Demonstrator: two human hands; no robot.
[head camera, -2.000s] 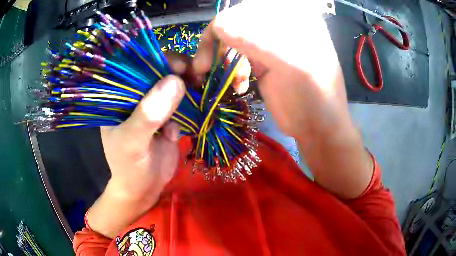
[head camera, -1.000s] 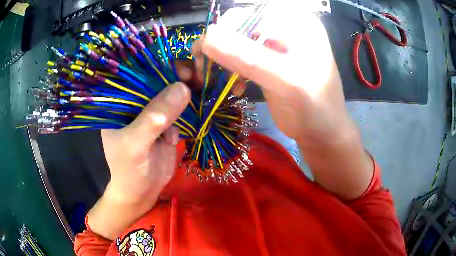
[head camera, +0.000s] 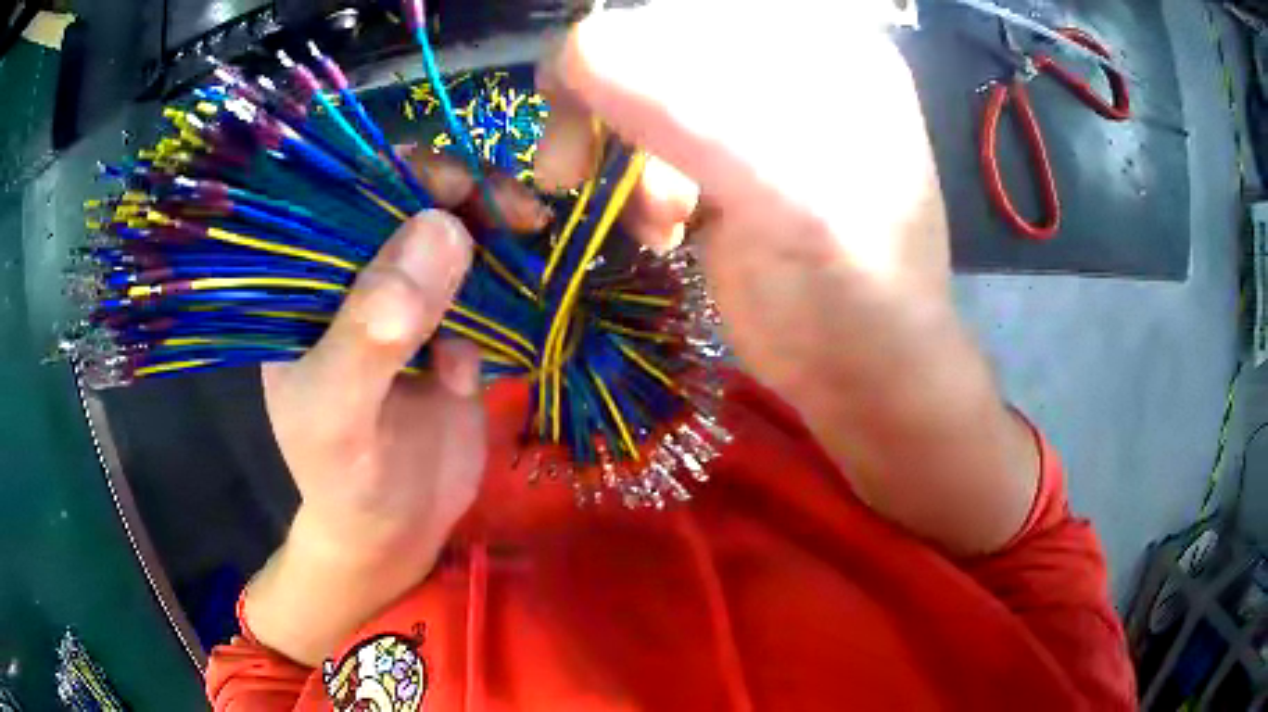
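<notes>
My left hand (head camera: 383, 376) is closed around the middle of a large wire bundle (head camera: 264, 264), thumb on top. Its dark blue, teal and yellow wires fan out to the left, with purple, yellow and white sleeves near silver tips. The other end flares below and right, with a fringe of silver terminals (head camera: 668, 466). My right hand (head camera: 793, 167) is overexposed and holds a few yellow and dark wires (head camera: 598, 223) that rise from the bundle. One teal wire (head camera: 442, 91) stands up between the hands. The right fingertips are partly blurred.
Loose small yellow, blue and white sleeves (head camera: 487, 123) lie behind the hands. Red-handled pliers (head camera: 1022, 160) lie open on the dark mat (head camera: 1112, 237) at upper right. Spare wires (head camera: 86, 675) lie on the green surface (head camera: 49, 515) at lower left. A red garment is below the hands.
The wires that stuck up above my right hand no longer show there. A teal wire now stands apart at the left of its fingers. My left hand has shifted slightly left.
</notes>
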